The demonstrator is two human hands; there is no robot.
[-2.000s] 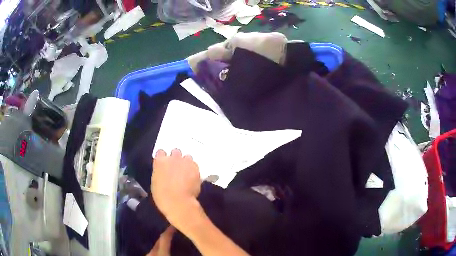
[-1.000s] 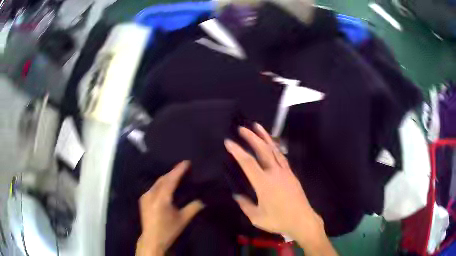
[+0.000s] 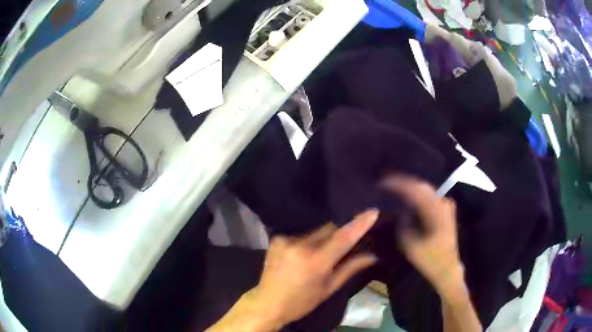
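A dark cloth panel (image 3: 380, 152) lies on the heap of dark cut pieces beside the sewing table. My left hand (image 3: 311, 266) is low in the centre, over the dark cloth, fingers apart and pointing right. My right hand (image 3: 425, 227) is just right of it at the panel's lower edge, blurred. Its fingertips are bent over the cloth; whether they pinch it cannot be told. A small angular white piece (image 3: 475, 176) and a thin white strip (image 3: 422, 67) lie on the heap.
The white machine table (image 3: 175, 175) is at the left. It bears black-handled shears (image 3: 107, 162), a white cut piece (image 3: 200, 81) on dark cloth, and a bobbin tray (image 3: 280, 40). A blue bin rim (image 3: 393, 16) shows behind the heap. Scraps litter the green floor at the right.
The view has swung left, showing more of the table and the shears. The large white sheet seen two seconds ago is out of sight. Both hands are now closer together over the dark cloth.
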